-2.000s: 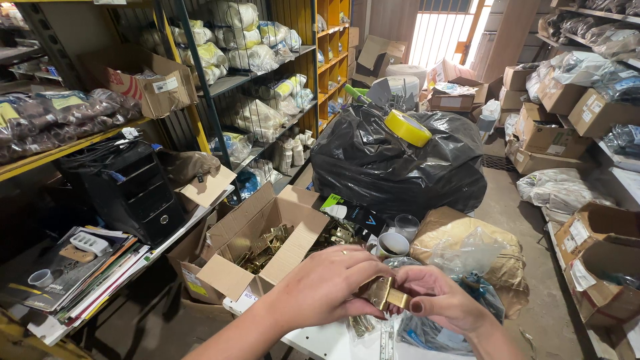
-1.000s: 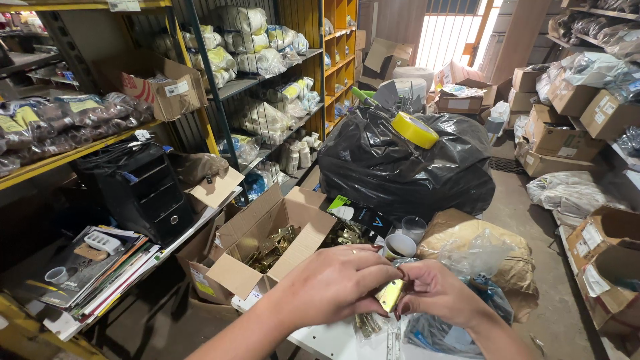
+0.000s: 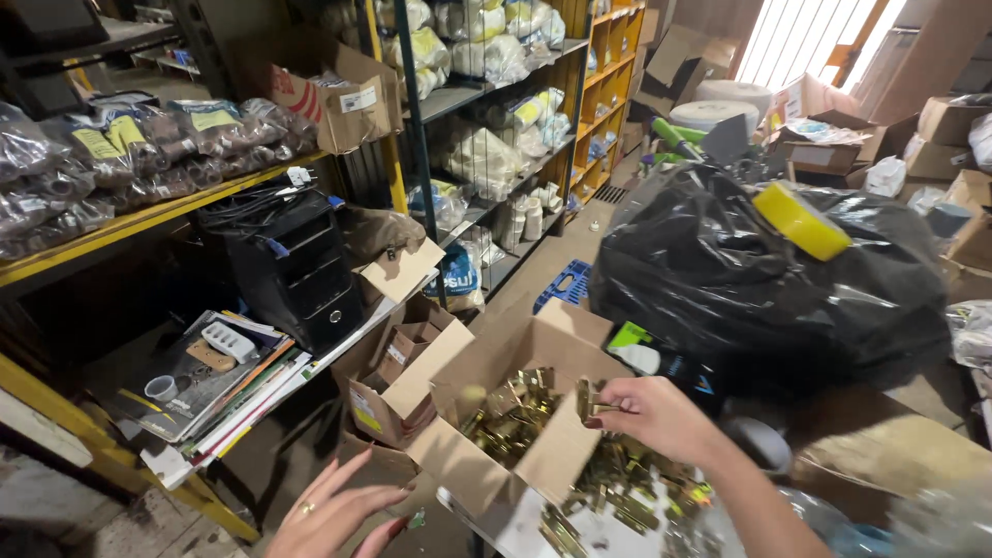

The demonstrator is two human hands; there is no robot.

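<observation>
My right hand [image 3: 659, 422] holds a small brass-coloured metal piece [image 3: 587, 401] between thumb and fingers, at the right flap of an open cardboard box [image 3: 473, 465]. Inside that box lies a heap of similar metal pieces [image 3: 515, 418]. More loose metal pieces [image 3: 620, 496] are spread on the white table [image 3: 511, 519] to the right of the box, below my right hand. My left hand [image 3: 341, 508] is at the bottom, left of the box, fingers apart and holding nothing, with a ring on one finger. A blurred speck shows above the box's left part.
A black plastic bag [image 3: 744, 287] with a yellow tape roll [image 3: 801, 221] on it stands behind the table. To the left are a black computer tower [image 3: 302, 271], papers [image 3: 256, 395], a power strip [image 3: 229, 342] and racks of bagged goods. Another open carton [image 3: 418, 372] adjoins the box.
My hands, together around a metal piece before, are now apart. The left is empty; the right is beside the box with a piece. The view has swung left.
</observation>
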